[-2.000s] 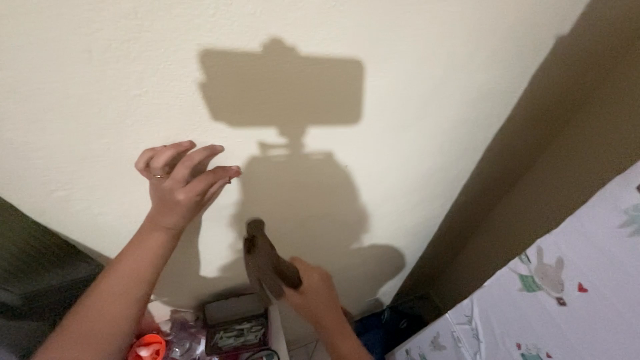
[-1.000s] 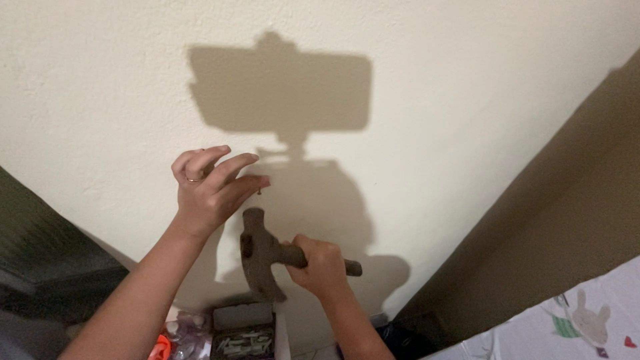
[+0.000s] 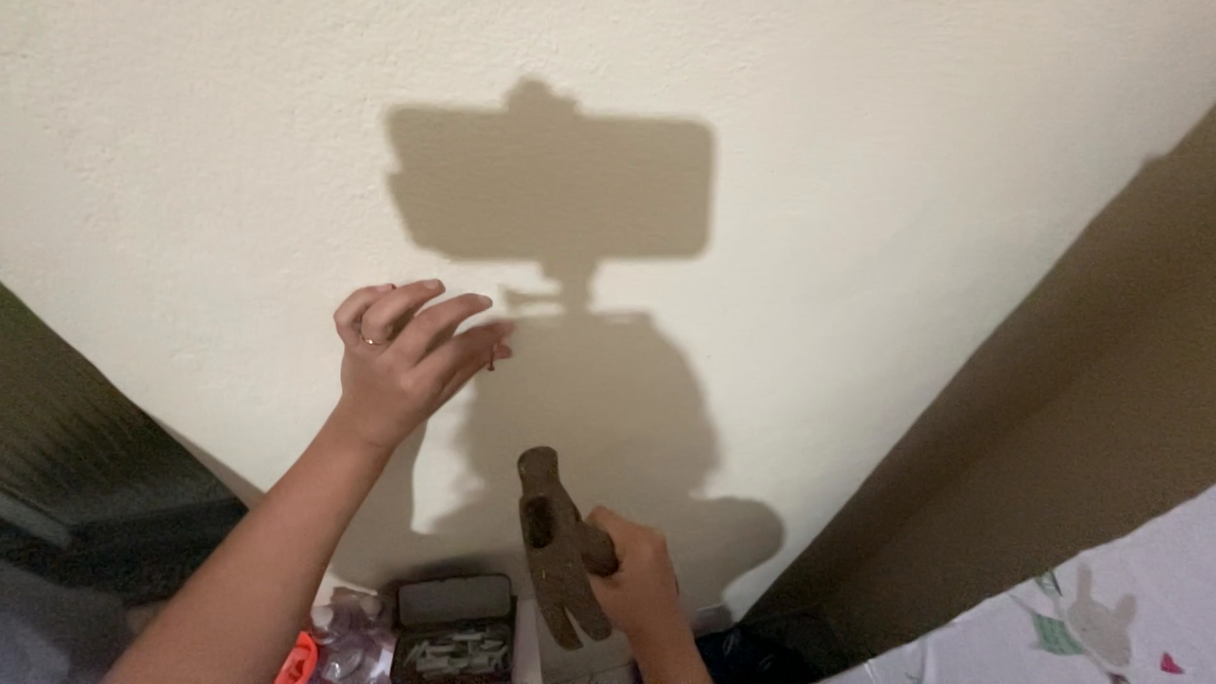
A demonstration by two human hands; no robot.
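My left hand [image 3: 408, 356] is at the pale wall [image 3: 855, 237], left of centre, with a ring on one finger. Its thumb and forefinger pinch a small nail [image 3: 492, 359], whose head points down toward me. Below and to the right, my right hand [image 3: 636, 575] grips a claw hammer [image 3: 559, 551] by its handle, close to the head. The rusty head has its striking face up and its forked claw down, apart from the nail and the left hand. Most of the handle is hidden by the hand and the head.
An open dark box [image 3: 454, 632] of small pale pieces lies at the bottom, beside clear plastic items [image 3: 347, 636] and an orange object [image 3: 297, 658]. A patterned white cloth [image 3: 1073, 617] is at the lower right. Dark furniture [image 3: 85, 456] stands at left. Shadows fall across the wall.
Since a second ago, the hammer has moved down from the left hand, and its head has turned. The left hand keeps its pinch on the nail at the wall.
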